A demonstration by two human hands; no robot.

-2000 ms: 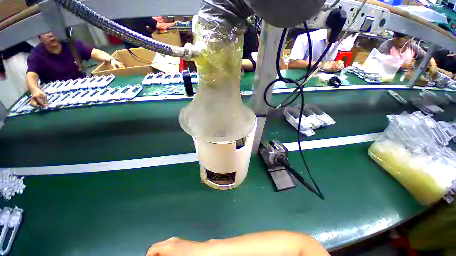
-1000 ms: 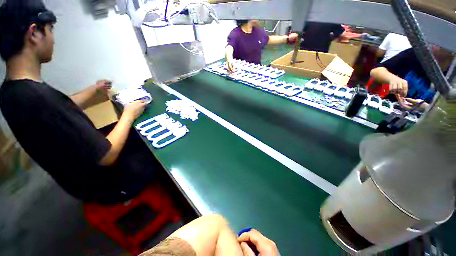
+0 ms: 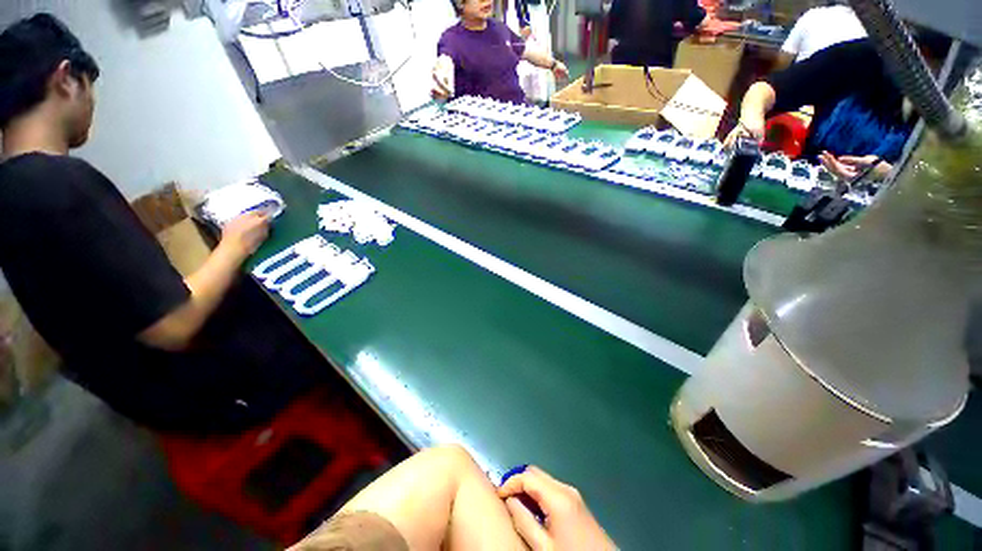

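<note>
My bare left arm, with a brown sleeve edge, is bent at the bottom centre in the head view; its hand is not visible. My right hand (image 3: 558, 514), cut off by the lower edge, lies curled beside that arm. A small blue-edged dark thing (image 3: 520, 478) shows by its fingers; whether the hand grips it is unclear. White oval frames (image 3: 312, 278) lie side by side on the green belt (image 3: 506, 377) at the left. A loose pile of small white parts (image 3: 358, 220) lies just beyond them.
A cloudy fume hood (image 3: 802, 398) with a dark opening stands at right, a ribbed hose above it. A person in black sits at left by a cardboard box (image 3: 172, 224) and red stool (image 3: 269, 474). Across the belt are white frame rows (image 3: 517, 140), an open box (image 3: 625, 95) and people.
The view swung far left from the hood, then shifted slightly more. The neighbour's far hand is no longer raised. The person in purple has lifted a hand off the frames.
</note>
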